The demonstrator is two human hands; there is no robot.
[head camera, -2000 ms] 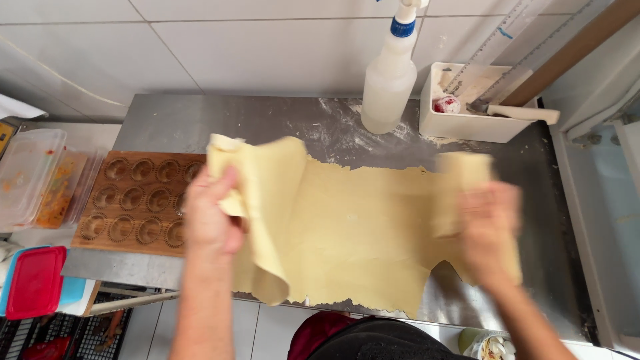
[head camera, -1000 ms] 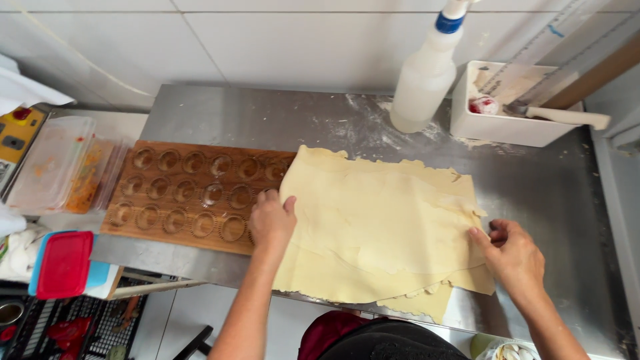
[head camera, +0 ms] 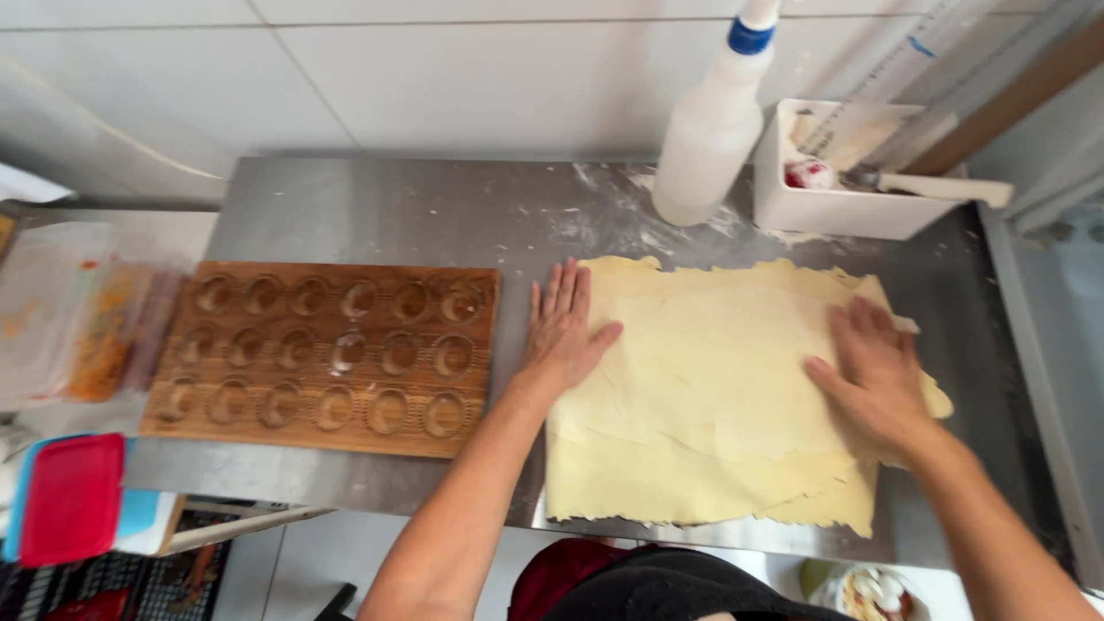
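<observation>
A folded sheet of pale yellow dough with ragged edges lies on the steel worktop. My left hand rests flat along its left edge, fingers pointing to the wall and thumb over the dough. On the right part of the sheet, my right hand lies palm down with the fingers spread, slightly blurred. Neither hand grips anything. Left of the dough sits a wooden board with rows of round molds, several of them with fluted rims.
Behind the dough stand a spray bottle and a white bin holding rulers and a white-handled tool. Flour dusts the steel worktop. Plastic containers and a red lid are at the left.
Two seconds ago the dough's ends were lifted in both hands; one second ago it lay folded on the worktop. Now both hands lie further up on it, and its left side is clear of the mold board.
</observation>
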